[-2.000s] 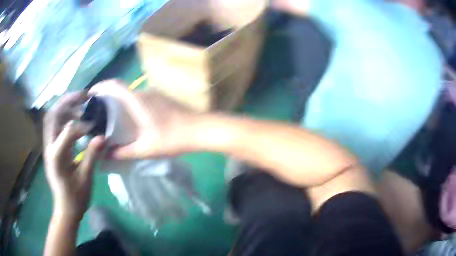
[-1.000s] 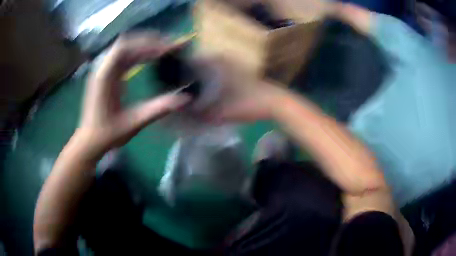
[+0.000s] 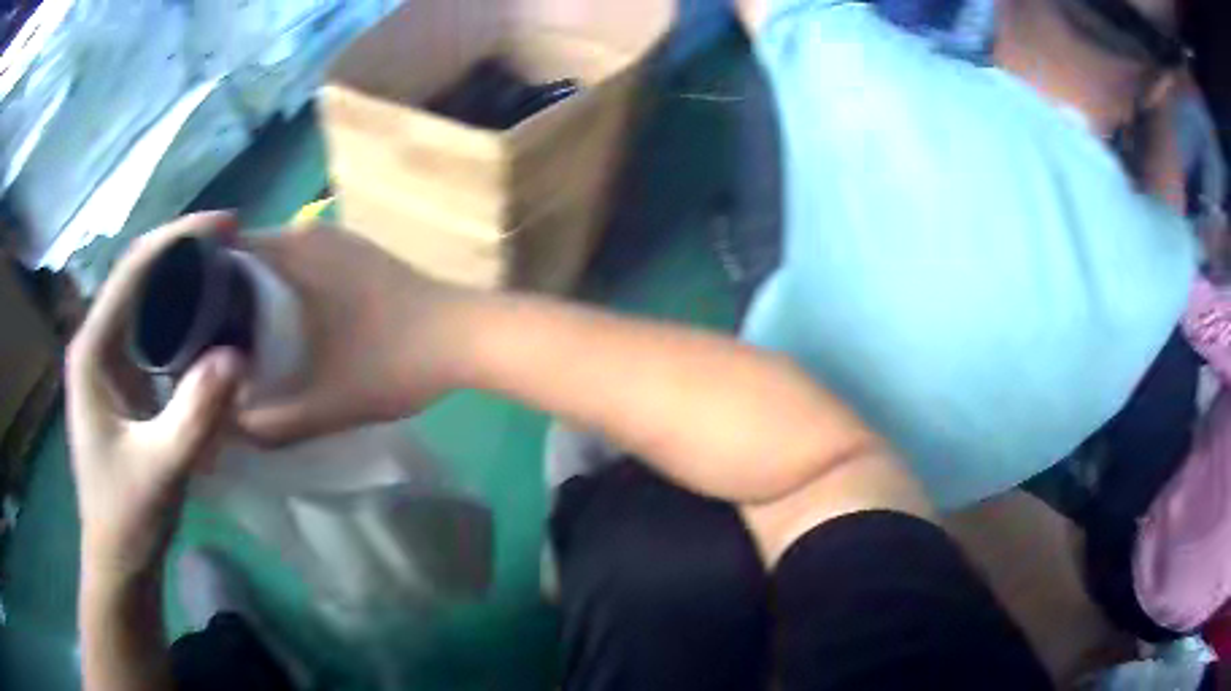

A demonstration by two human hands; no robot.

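Note:
A black hollow cylinder (image 3: 180, 305) is held up at the left, its round open mouth facing me. My left hand (image 3: 128, 405) curls around its left side with the thumb on the near rim. My right hand (image 3: 344, 331) grips its right side through a pale cloth (image 3: 277, 328) wrapped round it like a band. What looks like the cloth's tail hangs below the hands, blurred. Both hands are bare.
An open brown carton (image 3: 419, 176) with dark items (image 3: 493, 97) inside stands ahead on the green floor (image 3: 675, 290). A person in a light blue top (image 3: 972, 257) bends at the right. Shiny pale wrapping (image 3: 162, 108) lies upper left. A pink garment (image 3: 1188, 540) shows far right.
Since one second ago, my hands have closed together on the cylinder, and its mouth now shows clearly. The hands sit further left in view; the camera view has also shifted.

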